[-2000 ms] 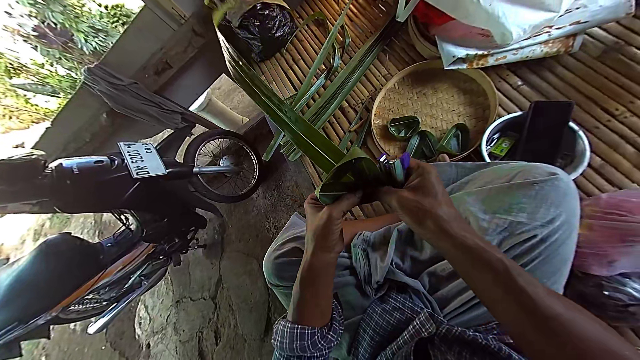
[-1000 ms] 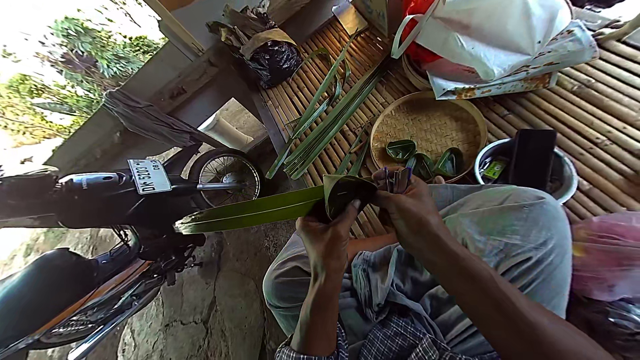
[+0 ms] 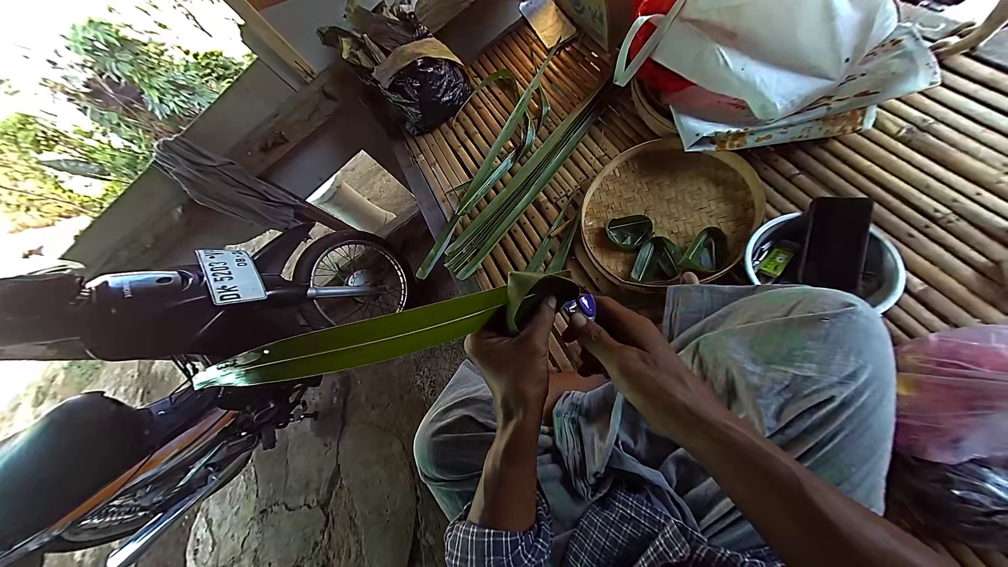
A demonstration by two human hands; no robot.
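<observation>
My left hand (image 3: 516, 354) grips a long green palm leaf strip (image 3: 370, 339) whose near end is folded into a cone-like cup; the thumb presses its edge, and the long tail points left. Close to the right of the fold is my right hand (image 3: 622, 339), holding a small purple-and-metal stapler (image 3: 580, 306) between thumb and fingers, partly hidden. Beyond my hands, a round woven bamboo tray (image 3: 669, 185) holds several folded leaf pieces (image 3: 660, 258).
Long cut leaf strips (image 3: 520, 197) lie on the bamboo slat platform (image 3: 929, 157). A pail (image 3: 894, 276) with a dark phone-like object (image 3: 836, 240) stands right of the tray. White bags (image 3: 772, 55) are behind. A motorbike (image 3: 142, 315) stands at left.
The leaf's long tail has swung from pointing up and left to pointing left and slightly down. Both hands stay close together at the fold. The folded pieces remain in the tray.
</observation>
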